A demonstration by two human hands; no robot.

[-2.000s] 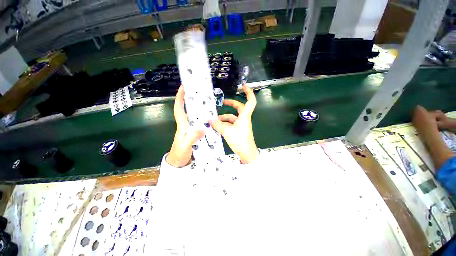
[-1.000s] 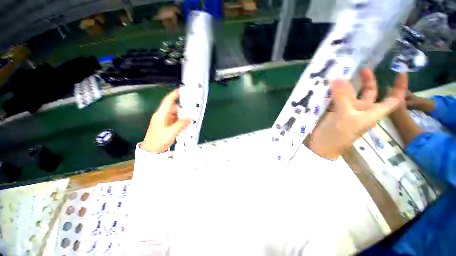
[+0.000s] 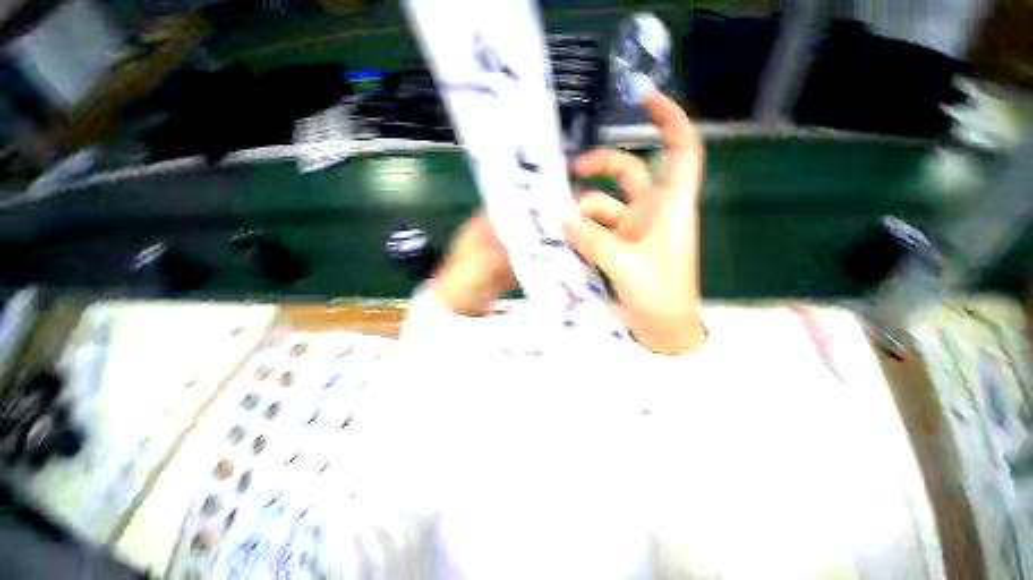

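A long white label sheet (image 3: pixel 515 147) with dark shapes stands upright in front of me, blurred. My left hand (image 3: pixel 478 263) is behind its lower left edge and holds it; the fingers are partly hidden by the sheet. My right hand (image 3: pixel 648 232) is at the sheet's right edge, with thumb and lower fingers pinched on it. A round die-cut sticker (image 3: pixel 641 54) hangs from the raised index fingertip of my right hand.
Black housings stand on the green conveyor belt (image 3: pixel 759 215), one with a white-patterned end (image 3: pixel 408 244) left of my hands, another (image 3: pixel 889 252) at the right. A holed sheet (image 3: pixel 258 410) lies at bench left, a pink strip (image 3: pixel 822 340) at right.
The separate sheet in my right hand has come back from the right to my left hand; one upright sheet now shows between both hands. The view has turned, and the neighbour's arms are gone.
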